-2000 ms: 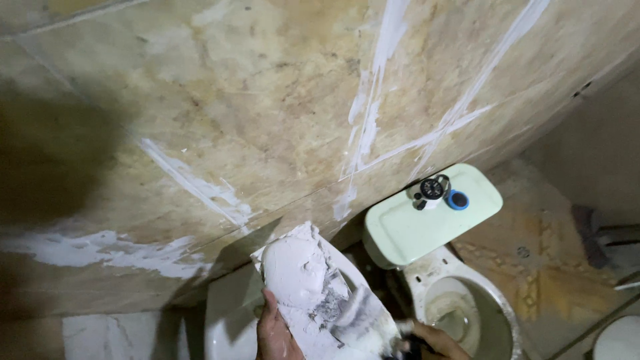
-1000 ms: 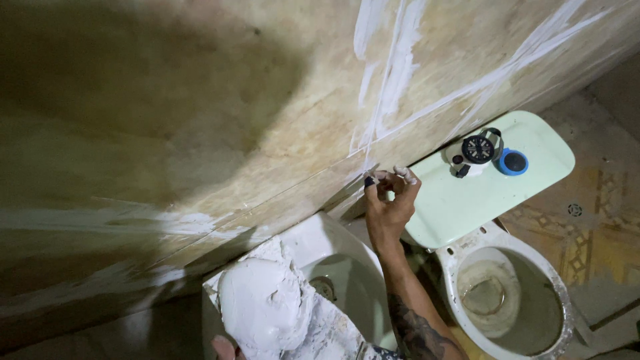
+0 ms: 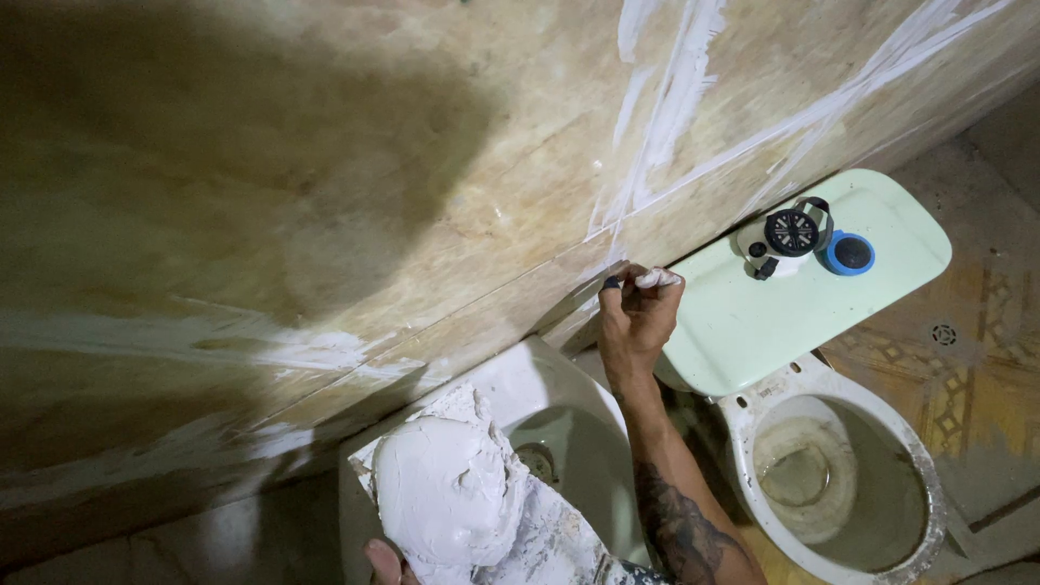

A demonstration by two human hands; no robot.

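Note:
A mound of white grout paste (image 3: 447, 487) lies on a flat, paste-smeared board (image 3: 556, 528) at the bottom centre. My left hand (image 3: 388, 562) grips the board's lower left edge; only some of its fingers show. My right hand (image 3: 642, 321) is up against the tiled wall (image 3: 455, 236), with white paste on a finger and a dark covering on a fingertip. Its fingers are curled at the lower end of a tile joint with white streaks (image 3: 674, 106). A thin blade seems to extend from them along the wall, but the tool is mostly hidden.
Below the wall stands a white sink (image 3: 536, 366). To its right are a toilet bowl (image 3: 837, 487) and a pale green cistern lid (image 3: 747, 325), bearing a black-topped device (image 3: 792, 233) and a blue-rimmed round object (image 3: 849, 253). A floor drain (image 3: 944, 334) lies farther right.
My right hand has moved from the lower end of the board up to the wall. The board with its paste sits lower and farther left in view. Over the last second little has changed.

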